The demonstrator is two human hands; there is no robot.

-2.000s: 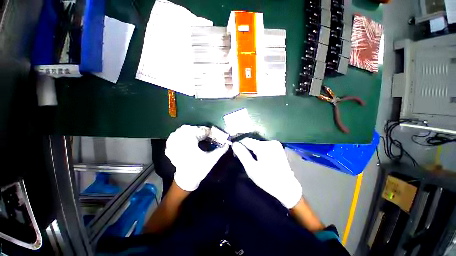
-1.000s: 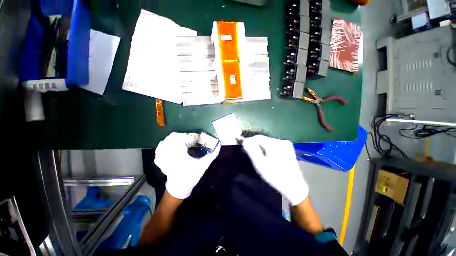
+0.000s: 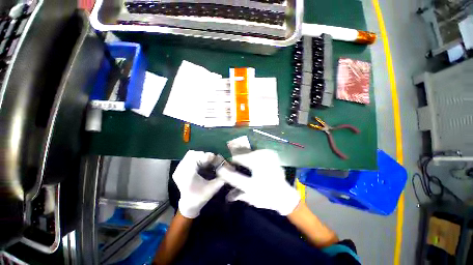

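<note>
My left hand [image 3: 194, 185], in a white glove, holds a small black-and-grey electrical unit [image 3: 208, 170] near the bench's front edge. My right hand [image 3: 263, 181], also gloved in white, is against the unit from the right; its fingers hide part of it, and I cannot tell if it grips the unit. A small white card [image 3: 239, 145] lies just beyond my hands. A thin white-and-red pen-like tool [image 3: 278, 138] lies on the bench. Pale label sheets [image 3: 218, 107] with an orange block [image 3: 242, 98] across them lie further back, beside a white paper sheet [image 3: 190, 92].
Pliers [image 3: 330, 135] lie right, below two rows of black-and-grey units [image 3: 301, 85]. A metal tray [image 3: 207, 34] of units and a white roll [image 3: 330, 32] lie at the back. A blue parts bin [image 3: 136, 77] is left. A red-and-white packet [image 3: 353, 81] is right. Another blue bin [image 3: 358, 187] is below.
The view has shifted and shows the metal tray and white roll. My right hand has moved from the card to the unit. The pen-like tool now lies on the bench.
</note>
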